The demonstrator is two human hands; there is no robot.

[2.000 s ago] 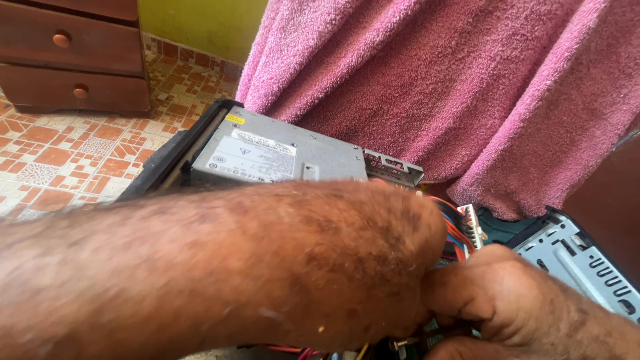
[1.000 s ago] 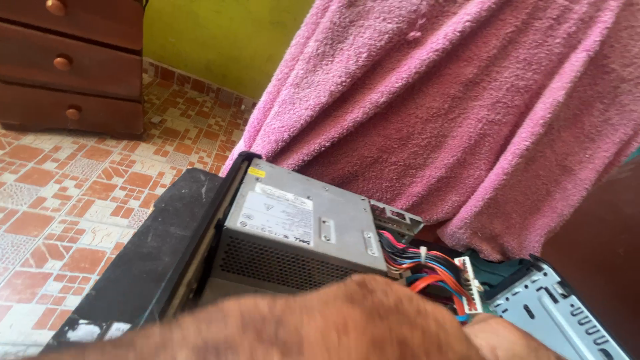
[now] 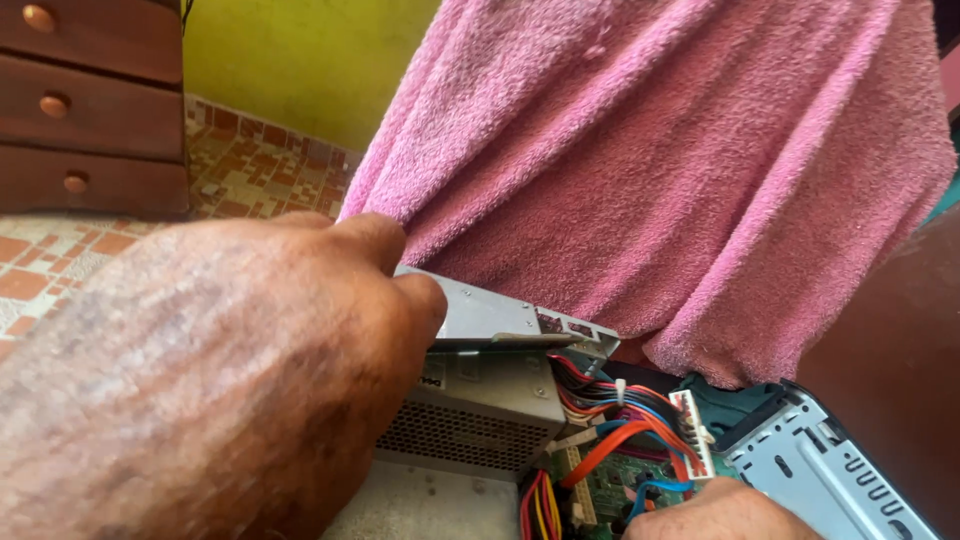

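My left hand (image 3: 300, 315) reaches over the open computer case, its thumb and fingers closed on the edge of a grey metal panel (image 3: 487, 304). Below that panel sits the metal power supply unit (image 3: 472, 435) with its perforated side. A bundle of colored cables (image 3: 600, 394) runs from it to a white multi-pin connector (image 3: 691, 435). My right hand (image 3: 724, 514) is at the bottom edge, touching or close beside the connector's lower end; its fingers are mostly hidden. Beneath the cables, part of a green circuit board (image 3: 622, 480) shows, with red and blue flat cables above it.
A pink towel (image 3: 600, 187) hangs behind the case. To the right lies a light blue-grey metal chassis part (image 3: 825, 465) with slots, beside dark green cloth (image 3: 727, 405). A brown wooden chest of drawers (image 3: 90, 127) stands on the tiled floor (image 3: 45, 262) at the left.
My left hand has come up from the lower edge onto the metal panel, which now stands tilted over the power supply. The right hand remains low, near the white connector.
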